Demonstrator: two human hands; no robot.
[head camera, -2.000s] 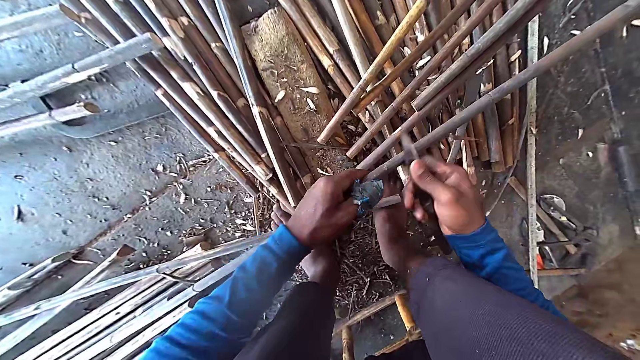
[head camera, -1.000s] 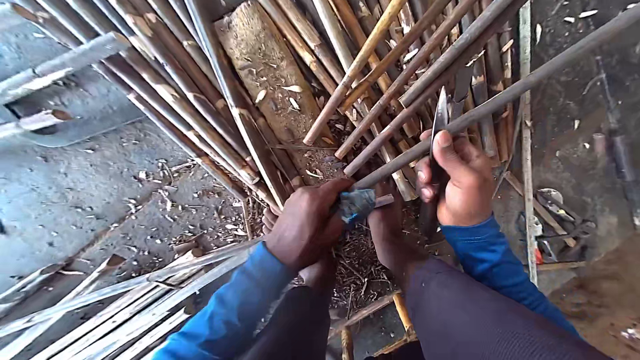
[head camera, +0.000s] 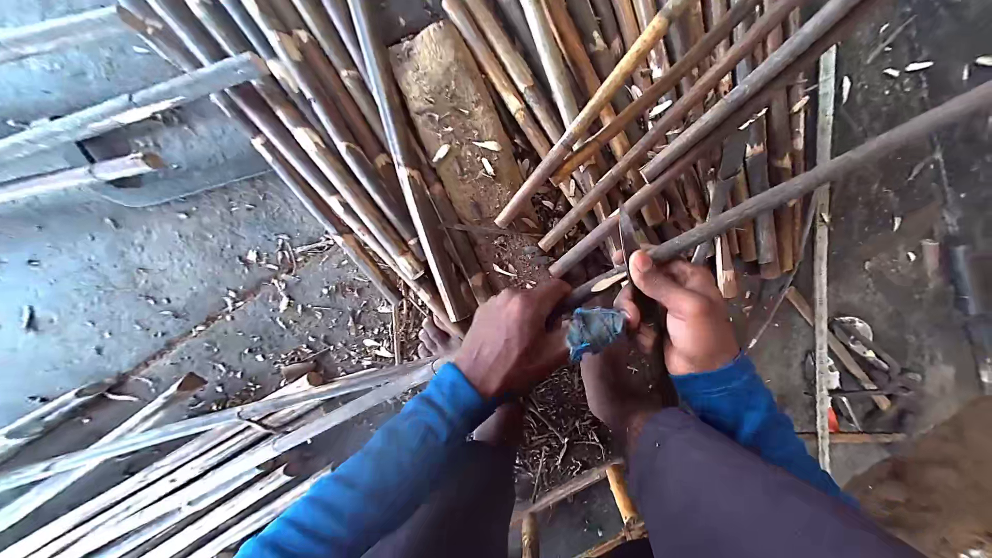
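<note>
My left hand is closed around the lower end of a long dark wooden pole, which slants up to the right edge. A blue cloth wrap shows at that hand's fingers; whether it goes round a finger or a thing I cannot tell. My right hand grips a knife, its dark blade pointing up and lying against the pole. At the blade, a pale cut patch shows on the pole. Both my feet are on the ground just below my hands.
Many poles lie fanned out ahead, beside a worn wooden board. Split pale strips are stacked at the lower left. Shavings cover the ground between my feet. A thin upright strip and small scraps lie at the right.
Two seconds ago the knife was not plainly visible; one second ago it stood upright in my right hand at the pole. Now it is closer to my left hand, and a pale cut shows.
</note>
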